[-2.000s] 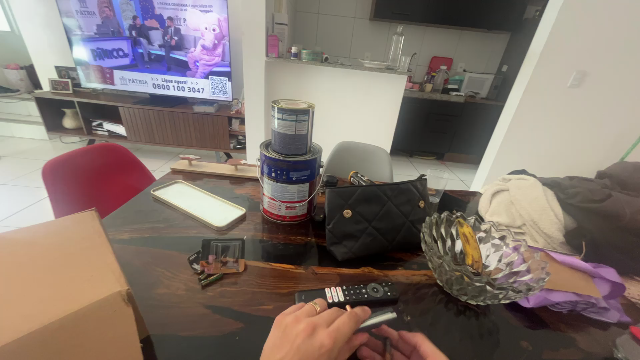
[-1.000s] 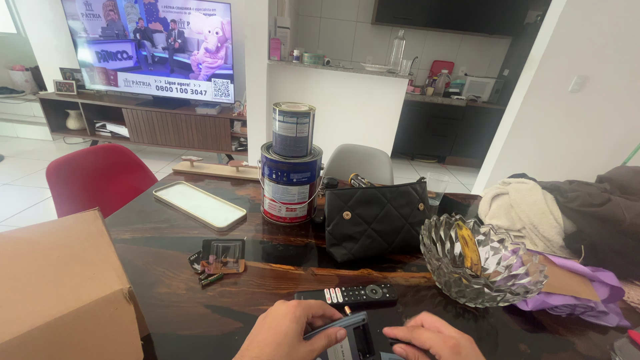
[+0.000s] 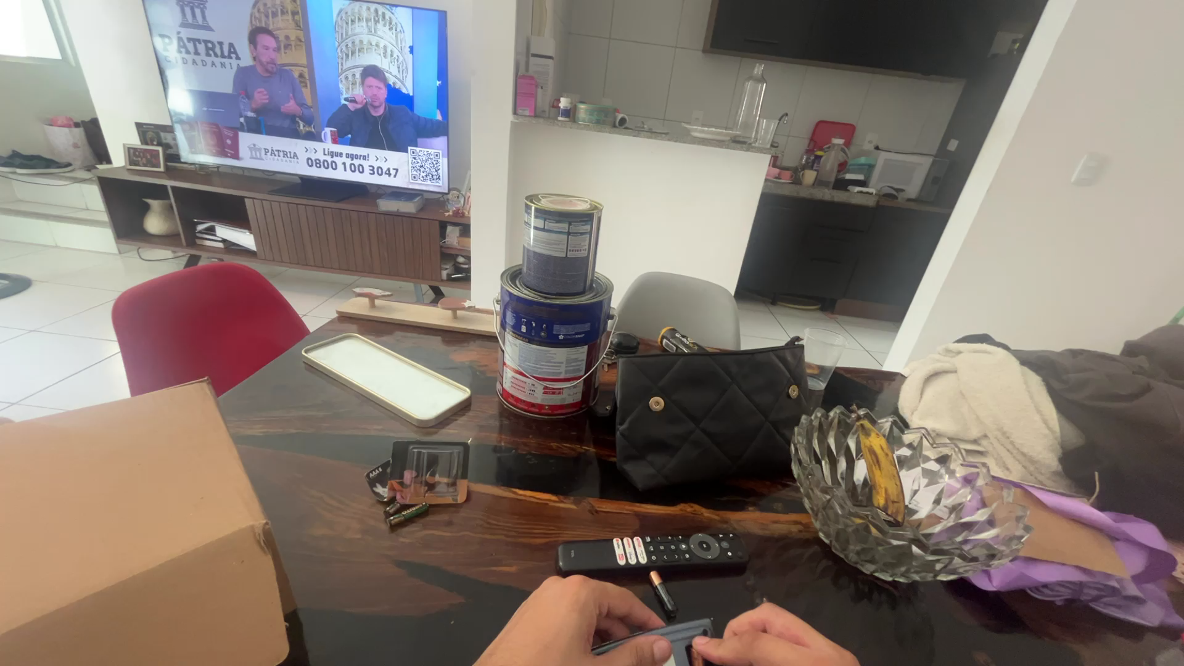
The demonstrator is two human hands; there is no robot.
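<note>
At the bottom edge, my left hand (image 3: pixel 578 622) holds a dark grey device (image 3: pixel 683 635), cut off by the frame, so its kind is not clear. My right hand (image 3: pixel 768 636) has its fingertips at the device's right side, by an opening; whether they pinch something is hard to tell. Just beyond the hands a copper-topped battery (image 3: pixel 662 594) lies on the table, below a black TV remote control (image 3: pixel 651 553). Farther left, small dark batteries (image 3: pixel 407 514) lie beside an opened blister pack (image 3: pixel 431 472).
A cardboard box (image 3: pixel 129 536) fills the near left. Behind stand two stacked paint cans (image 3: pixel 553 351), a shallow tray (image 3: pixel 387 379) and a black quilted bag (image 3: pixel 710 416). On the right, a cut-glass bowl (image 3: pixel 832 490) holds a banana (image 3: pixel 881 470), near purple wrapping (image 3: pixel 1142 546).
The device has moved lower, partly out of view, and my right hand has come up against it. A battery now shows clearly on the table below the remote.
</note>
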